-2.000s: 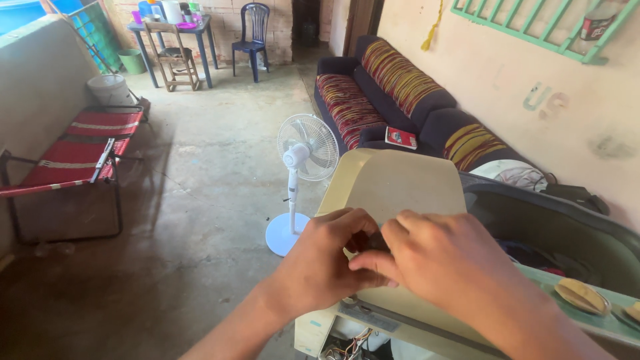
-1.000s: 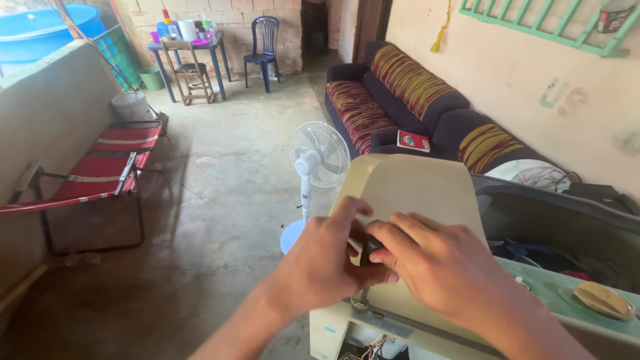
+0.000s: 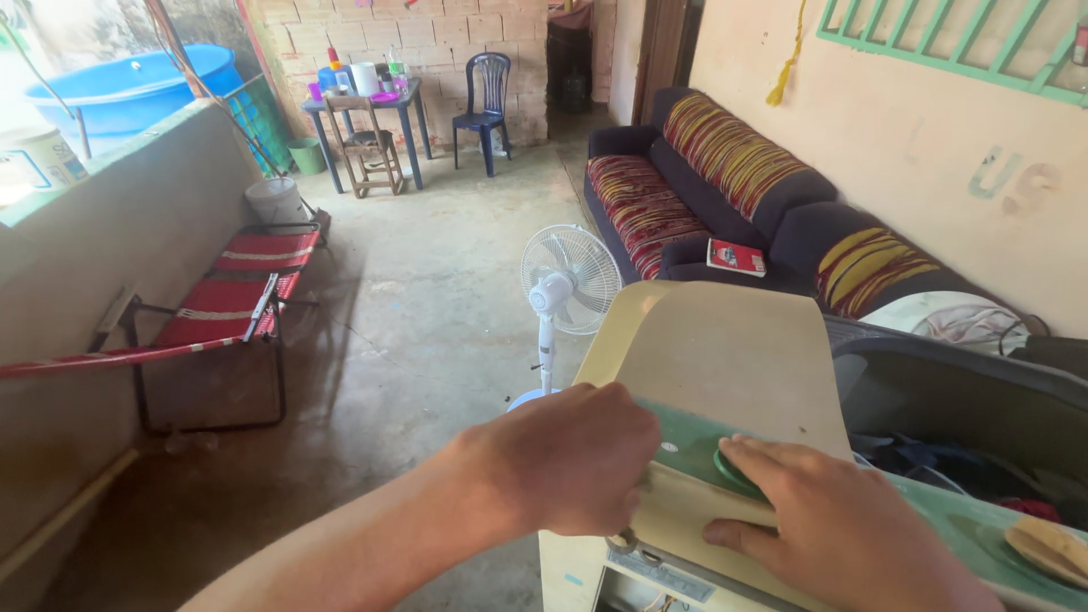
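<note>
My left hand (image 3: 565, 459) is curled into a fist, knuckles up, at the left end of the green control panel (image 3: 680, 429) of a beige appliance; whether anything is inside it is hidden. My right hand (image 3: 829, 518) lies spread over the same panel. Its fingertips touch a round green dial base (image 3: 738, 467), and its thumb rests on the beige front edge. Behind both hands rises the beige housing (image 3: 735, 365). Below them, the front has an opening with loose wires (image 3: 659, 602). Another dial with a tan knob (image 3: 1050, 544) sits at the panel's right.
A dark grey tub (image 3: 901, 365) with cloth inside adjoins the housing. Beyond it stand a white pedestal fan (image 3: 546, 331) and a dark sofa (image 3: 714, 170) with a red book (image 3: 736, 257). A red folding cot (image 3: 225, 297) is at left; a table (image 3: 408, 93) and blue chair (image 3: 484, 115) stand farther back.
My hands, together around a small dark piece one second ago, have parted. The left is now a fist by the panel's end, the right spread on the panel. The dark piece is out of sight.
</note>
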